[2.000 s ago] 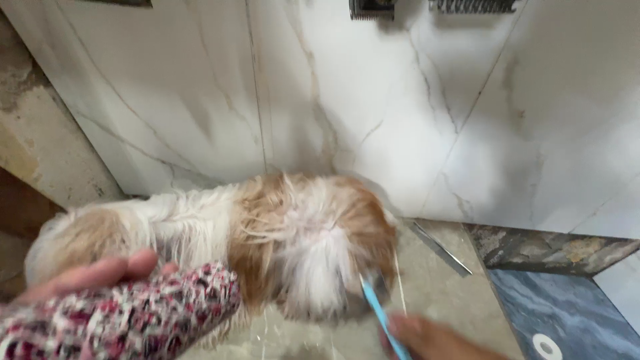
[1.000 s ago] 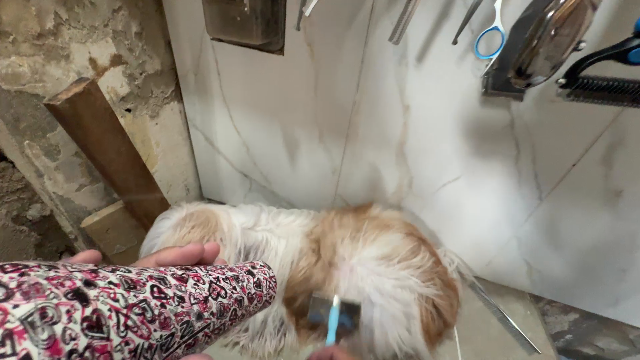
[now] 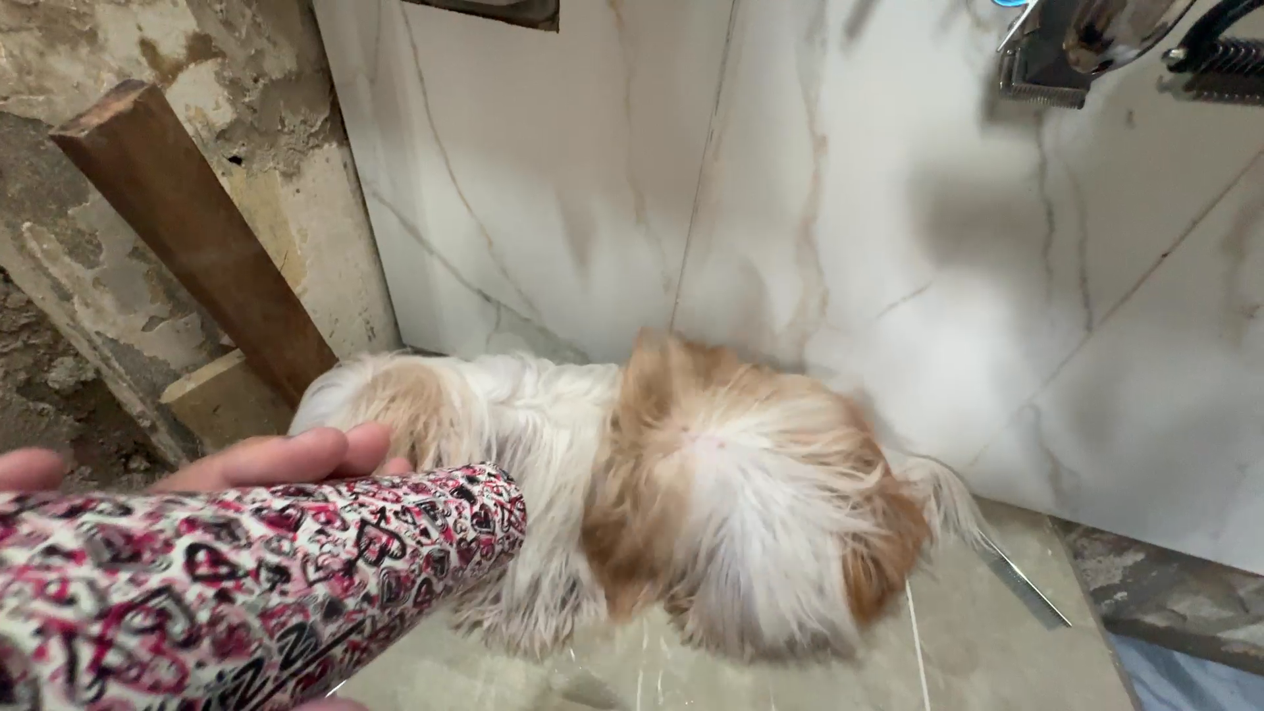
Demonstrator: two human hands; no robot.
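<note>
My left hand (image 3: 286,459) is wrapped round a hair dryer (image 3: 257,583) with a printed heart pattern, at the lower left; its fingers show along the top edge. The dryer's nozzle end points right, at the coat of a small long-haired dog (image 3: 750,494), white and tan. The dog is on a tiled surface (image 3: 790,681) against the marbled wall, its fur spread out from a parting on the back. A metal comb (image 3: 1027,583) lies on the tiles at the dog's right. My right hand is out of view.
A hair clipper (image 3: 1066,59) and a black-handled brush (image 3: 1220,69) hang on the marbled wall (image 3: 553,197) at the upper right. A wooden board (image 3: 197,237) leans by the rough plaster wall at the left, beside a shorter wood block (image 3: 227,395).
My right hand, which held a light-blue-handled brush at the dog's coat in both earlier frames, has gone out of view with it. My left hand still holds the dryer.
</note>
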